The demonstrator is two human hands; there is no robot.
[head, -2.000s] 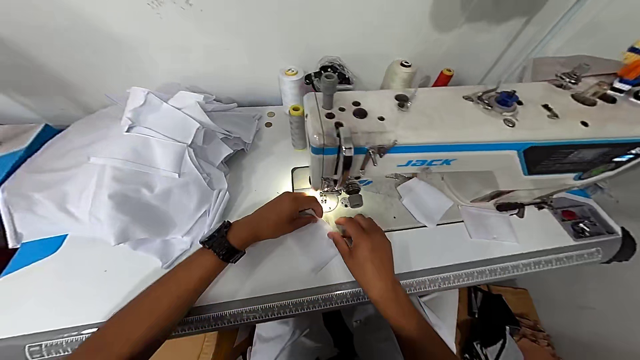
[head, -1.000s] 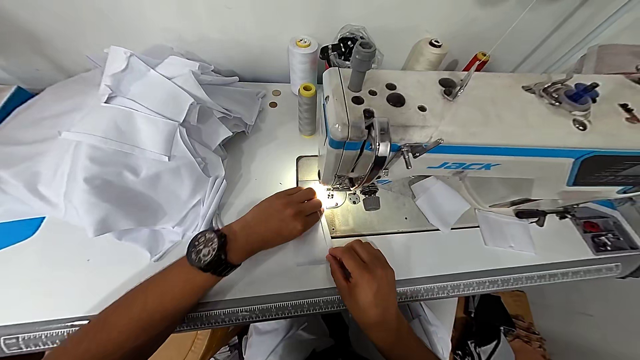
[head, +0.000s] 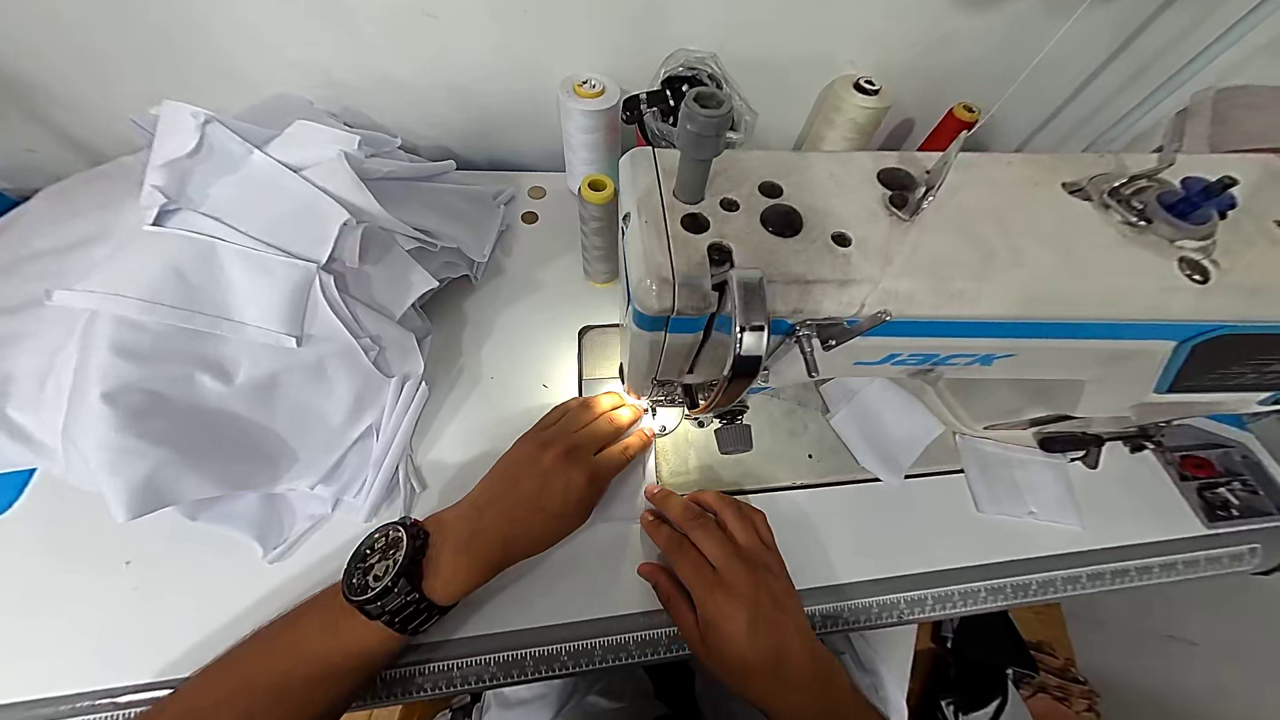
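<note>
A white fabric piece lies under the needle area of a Jack sewing machine, lit by its lamp. My left hand, with a black watch on the wrist, presses flat on the fabric, fingertips close beside the presser foot, which is partly hidden by glare. My right hand rests lower down at the fabric's right edge, thumb and fingers bent over it; whether it pinches the cloth cannot be told. Two small white fabric pieces, one on the machine bed and another to its right, lie beyond my right hand.
A large pile of white fabric pieces covers the table's left side. Thread cones and a grey spool stand behind the machine head. A ruler strip runs along the front edge. A parts tray sits at the right.
My right hand has moved down, away from the needle area, along the fabric. My left hand stays near the presser foot and lies flatter. The view has come closer.
</note>
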